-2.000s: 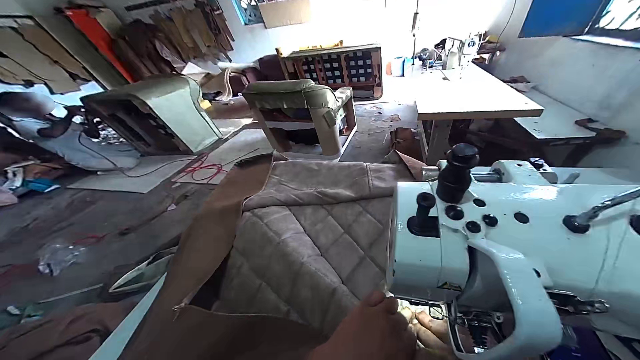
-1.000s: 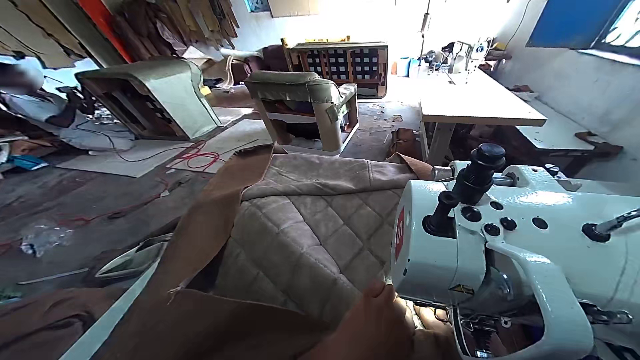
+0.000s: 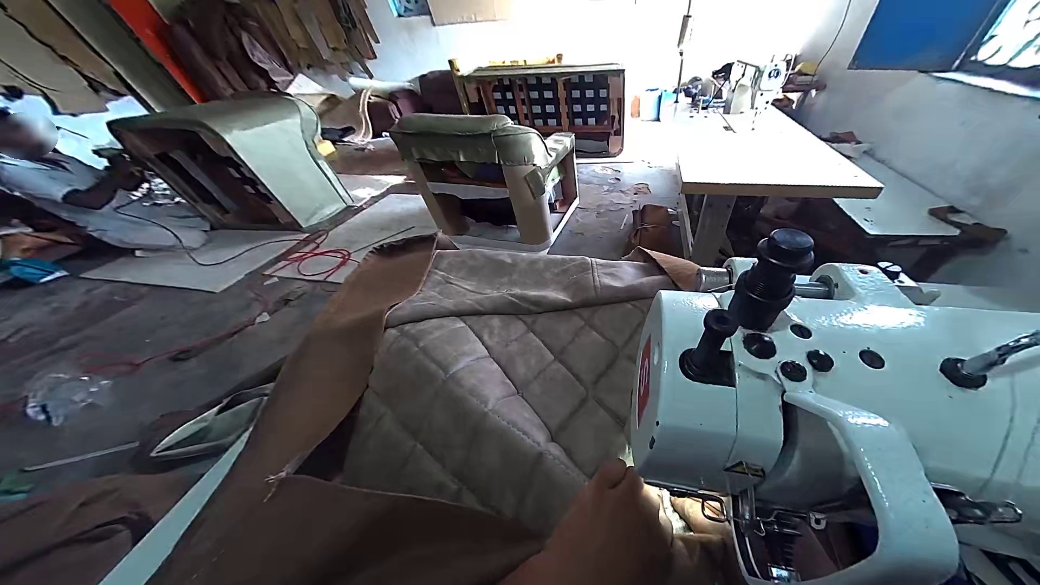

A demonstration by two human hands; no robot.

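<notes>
A brown quilted leather or leather-like piece (image 3: 496, 390) with a plain brown border (image 3: 329, 378) lies at the left of a white industrial sewing machine (image 3: 699, 406). My left hand (image 3: 609, 524) is at the bottom centre, gripping the quilted piece close to the machine head, its thumb side up. Only a small lit part of my right hand (image 3: 699, 516) shows beneath the head, near the presser foot (image 3: 784, 552); its fingers and what they touch are mostly hidden. The needle point cannot be made out.
A seated person (image 3: 49, 179) works at the far left beside an overturned pale green chair frame (image 3: 244, 154). An armchair (image 3: 487, 171), a webbed sofa frame (image 3: 548, 101) and a table (image 3: 772, 158) with another sewing machine (image 3: 747, 85) stand ahead. Red cable (image 3: 317, 258) lies on the floor.
The view has shifted a little. My left hand stays on the material beside the machine head, while less of my right hand shows than two seconds ago.
</notes>
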